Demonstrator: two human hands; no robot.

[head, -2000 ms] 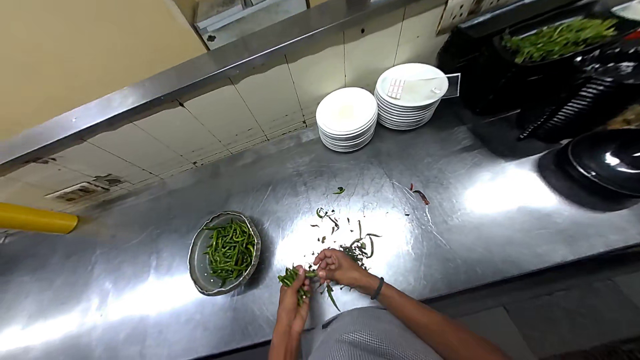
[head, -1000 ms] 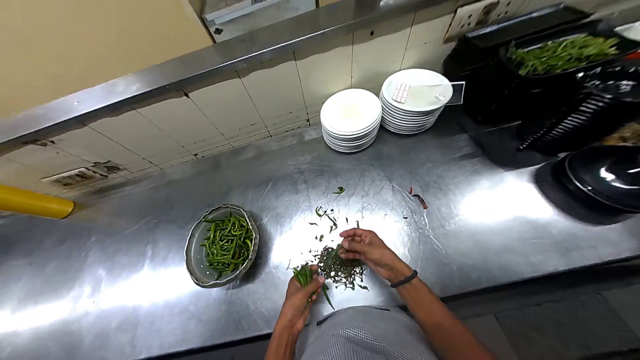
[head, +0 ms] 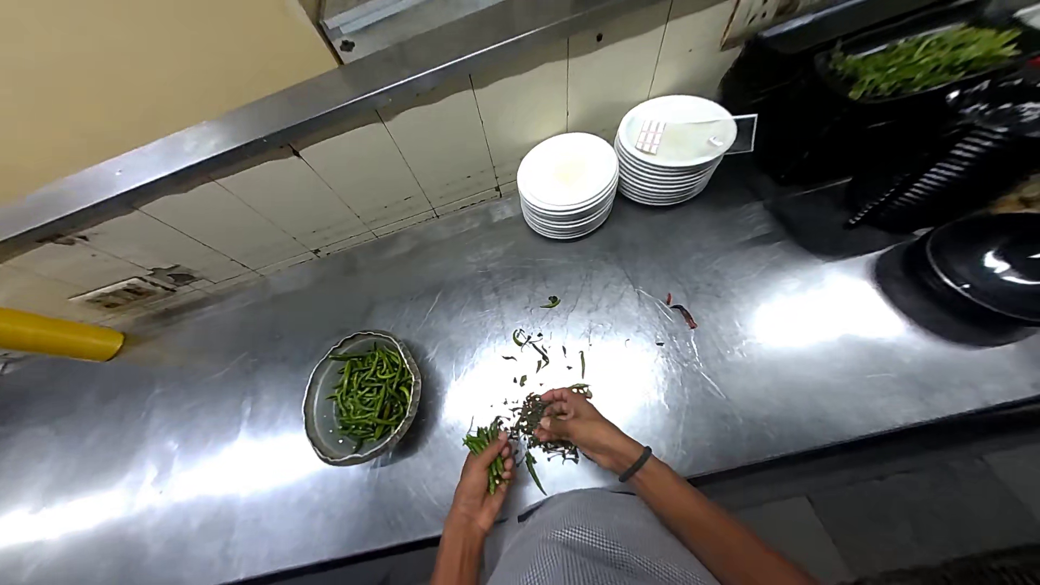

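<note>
A bunch of green chillies (head: 485,440) is gripped in my left hand (head: 483,479), low in the view by the counter's near edge. My right hand (head: 573,422), with a dark band at the wrist, hovers at a heap of chilli stems and scraps (head: 532,416); its fingers are bent, and whether they pinch a small piece cannot be told. One green chilli (head: 534,473) lies on the steel between the hands. To the left stands a round bowl with a wavy rim (head: 311,406), holding many green chillies (head: 372,392).
Two stacks of white plates (head: 567,183) (head: 668,162) stand against the tiled wall. A dried red chilli (head: 685,315) lies on the steel counter (head: 244,390). Black containers, one with green leaves (head: 926,61), and a black lidded pot (head: 995,268) occupy the right. A yellow cylinder (head: 61,335) juts in at left.
My right hand has moved from beside the bunch in my left hand to the scrap heap. The left hand still holds chillies.
</note>
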